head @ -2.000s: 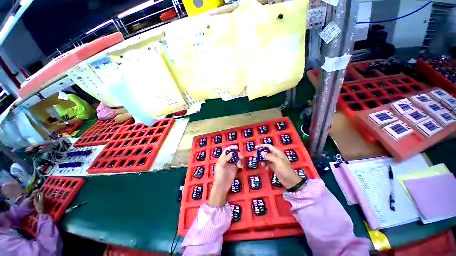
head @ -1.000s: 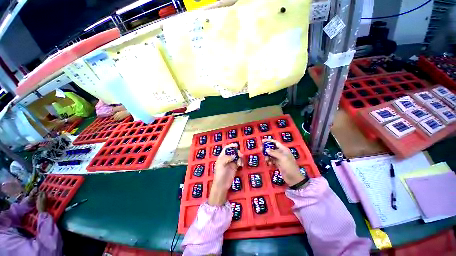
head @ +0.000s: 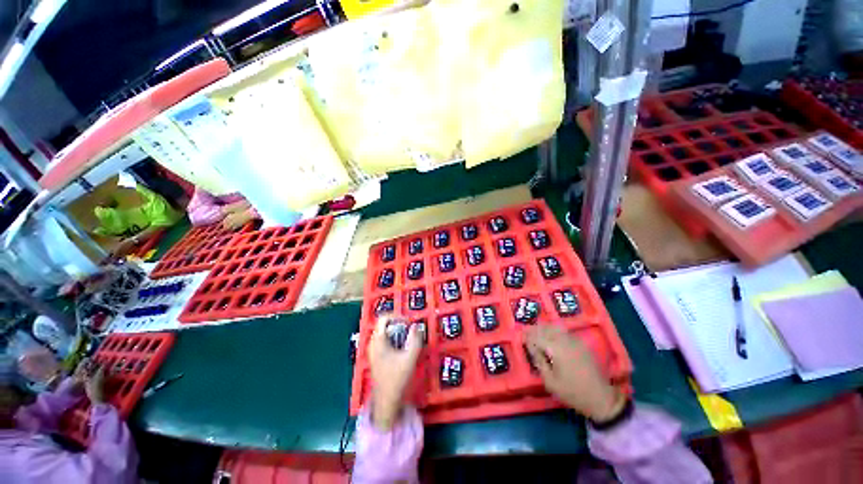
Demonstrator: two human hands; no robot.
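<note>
The red pocket tray lies in front of me with dark units in most pockets, such as one dark unit near the front. My left hand is over the tray's left side, with a small dark unit between its thumb and fingers. My right hand is blurred over the front right of the tray, fingers pointing down and left. Its fingertips are at a pocket, and I cannot tell whether they hold a unit. Bare front pockets show beside both hands.
More red trays stand left and right. A tray of white units is at the right behind record sheets with a pen. A metal post rises behind the tray's right side. Another person's hands and sleeves are far left.
Both hands have moved down toward the tray's front, left hand leftward and right hand rightward. The unit seen in my right hand no longer shows clearly. The view has shifted slightly.
</note>
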